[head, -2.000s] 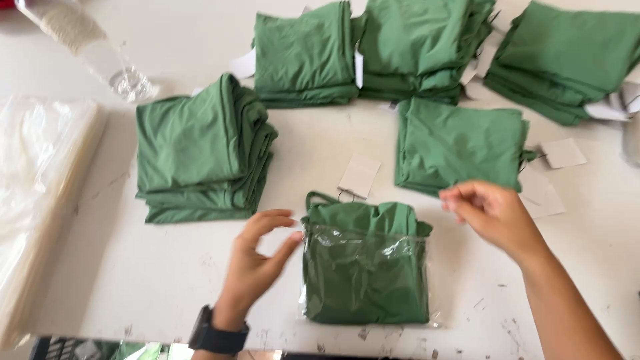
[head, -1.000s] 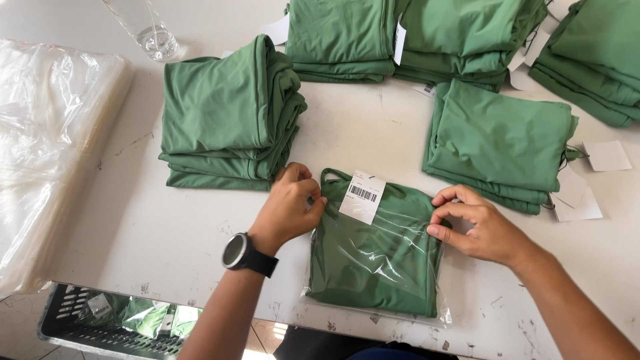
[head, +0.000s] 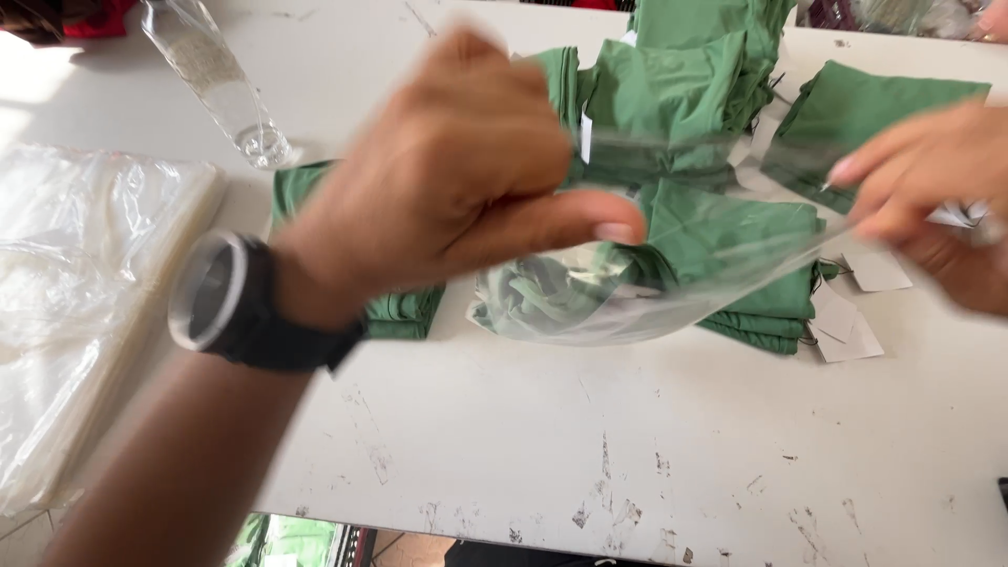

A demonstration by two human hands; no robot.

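My left hand point(head: 472, 157), blurred and wearing a black watch point(head: 228, 303) on the wrist, is raised in front of the green stacks, its fingers closed at the edge of a clear plastic bag point(head: 669, 307). On the right, my right hand point(head: 937, 189) pinches the bag's opposite edge, so the film is stretched between both hands. A folded green garment point(head: 551, 291) lies inside the bag's lower part. Behind the film a stack of folded green garments point(head: 756, 236) shows, with white tags point(head: 850, 331) beside it. Another green stack point(head: 402, 311) is mostly hidden by my left hand.
A pile of clear plastic bags point(head: 87, 291) lies on the white table point(head: 630, 441) at the left. Near it stands a clear bottle point(head: 220, 87). More green stacks point(head: 661, 87) are at the back. Below the front edge is a crate with bagged green items point(head: 295, 539).
Both hands have risen from the table with the bag, which lay flat there one second ago. The film is now pulled out between them, and the view has shifted.
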